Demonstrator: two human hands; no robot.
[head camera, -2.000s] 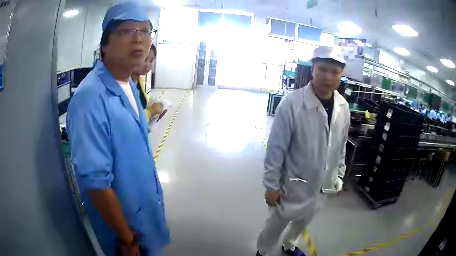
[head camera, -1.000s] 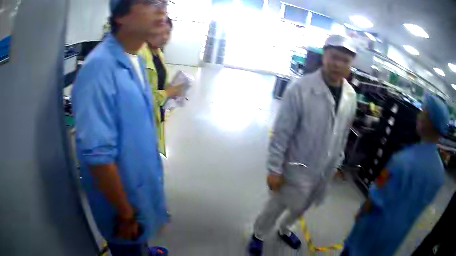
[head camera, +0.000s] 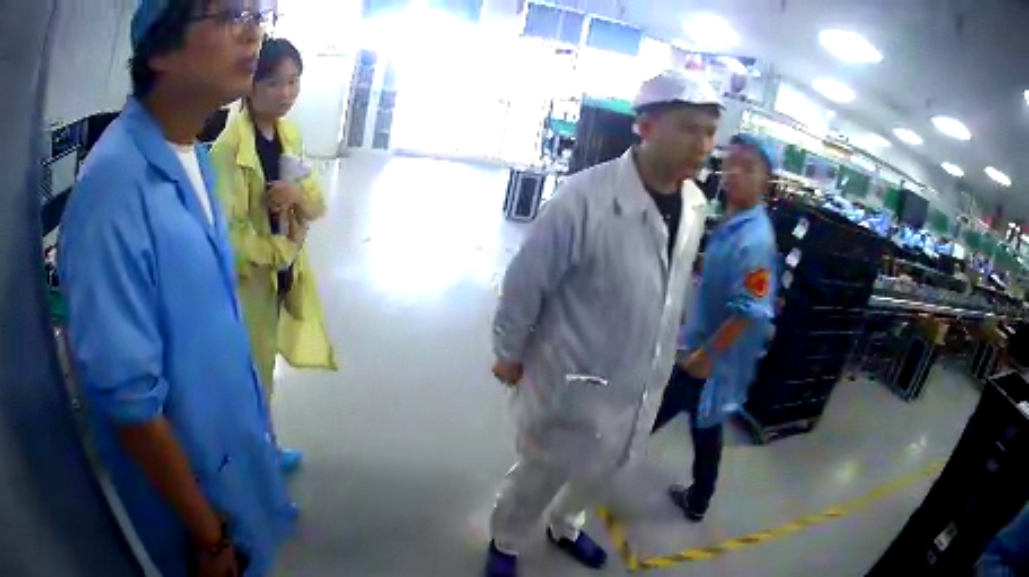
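Neither of my hands is in the picture. Nearest in front of me, a person in a blue coat (head camera: 164, 304) stands at the left, cut off by the top and bottom edges. A person in a white coat and white cap (head camera: 598, 293) stands right of the middle, turned to the right. A person in a yellow coat (head camera: 265, 225) stands behind the blue coat and holds something pale. Another person in blue with an orange sleeve patch (head camera: 733, 304) is behind the white coat.
A tall stack of black bins (head camera: 818, 327) stands behind the people at the right. More black bins (head camera: 959, 490) are near at the lower right. Yellow-black floor tape (head camera: 779, 530) runs between them. A long line with shelves (head camera: 937, 299) reaches back right. A grey panel (head camera: 34, 372) edges the left.
The view has shifted right. The person with the orange patch has moved from the right edge to behind the white coat. The yellow coat shows more fully. The white coat has turned right.
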